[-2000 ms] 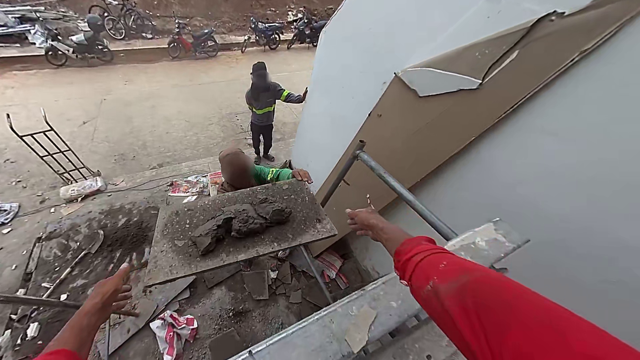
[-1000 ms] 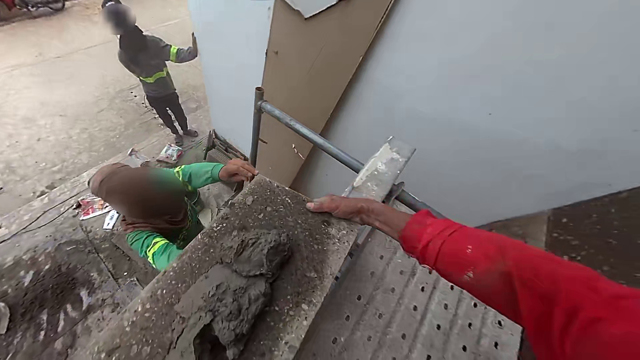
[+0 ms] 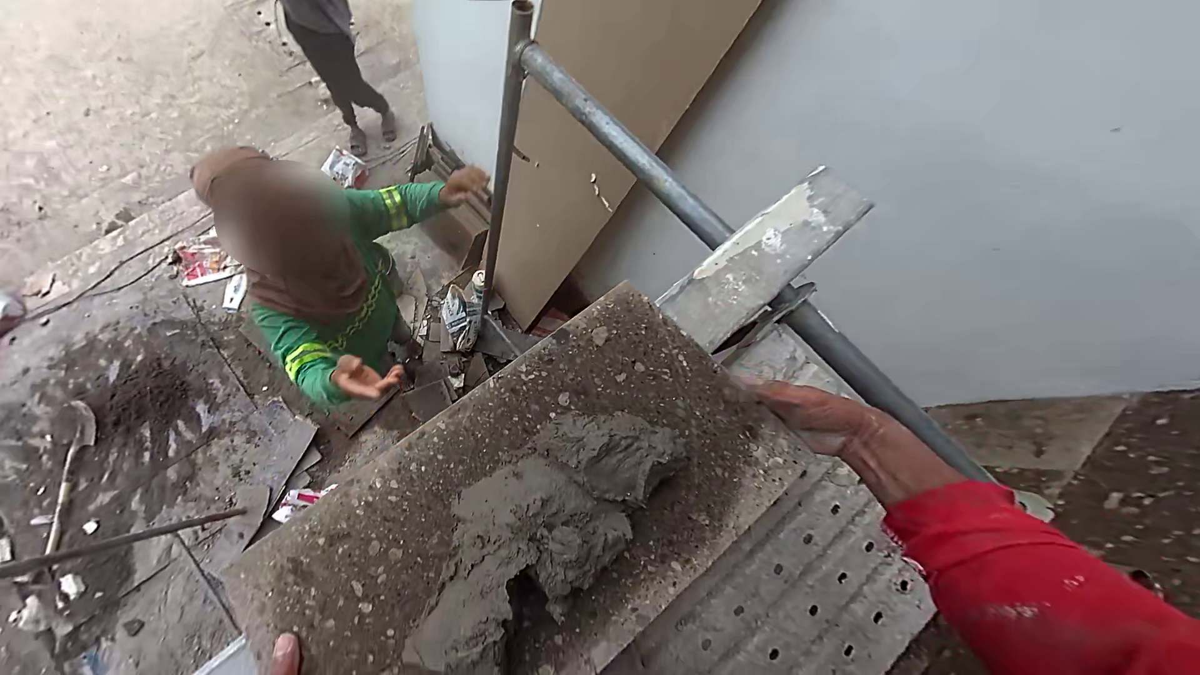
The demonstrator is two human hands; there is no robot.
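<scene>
A speckled board (image 3: 375, 525) bears a heap of wet grey mortar (image 3: 562, 506) and lies over a perforated metal scaffold plank (image 3: 806, 581). My right hand (image 3: 820, 417), in a red sleeve, grips the board's right edge near its far corner. Of my left hand (image 3: 284, 654) only a fingertip shows, at the board's near left edge; the rest is out of view. Beyond the board stands a co-worker in a green shirt (image 3: 375, 319) and brown head covering, both hands off the board, one palm turned up.
Steel scaffold tubes (image 3: 647, 169) run beside the pale wall (image 3: 937, 187) and a leaning brown panel (image 3: 591, 178). Below lie broken tiles, a shovel (image 3: 66, 478) and dark loose material (image 3: 150, 394). Another person (image 3: 333, 66) stands farther off. A metal rod (image 3: 122, 542) juts in at left.
The mortar-laden board has come up from below onto the plank. My right hand has gone from empty to gripping it. The co-worker's hand, on the board before, has let go.
</scene>
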